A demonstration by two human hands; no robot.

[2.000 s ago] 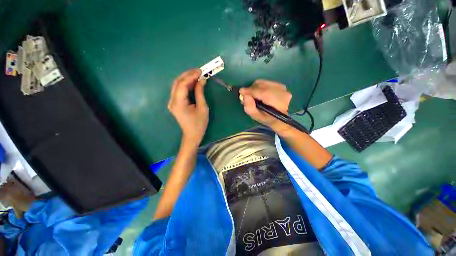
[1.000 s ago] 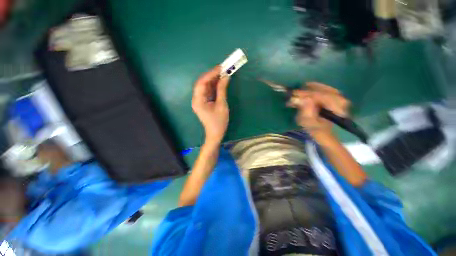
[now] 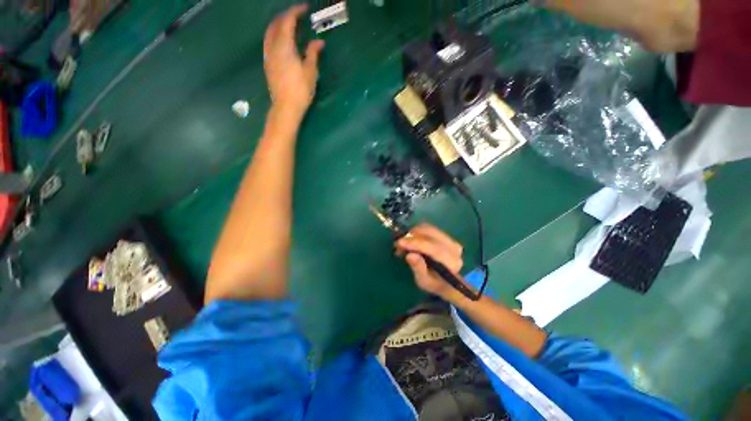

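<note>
My left hand is stretched out to the top of the view, fingers apart and empty. A white module lies on the green mat just right of its fingertips, with a small gap. My right hand holds the black soldering iron, its metal tip pointing up and left beside a heap of small black components. The black tray at lower left holds a pile of modules and one separate module.
The black iron stand and pale square box are at upper centre. A crumpled clear bag and black gridded piece lie to the right. Another person's arm enters top right. Several modules lie far left.
My left hand has let go of the module and reached far forward. The view has shifted, showing the stand and more of the line. The iron stays in my right hand. A separate module now shows in the tray.
</note>
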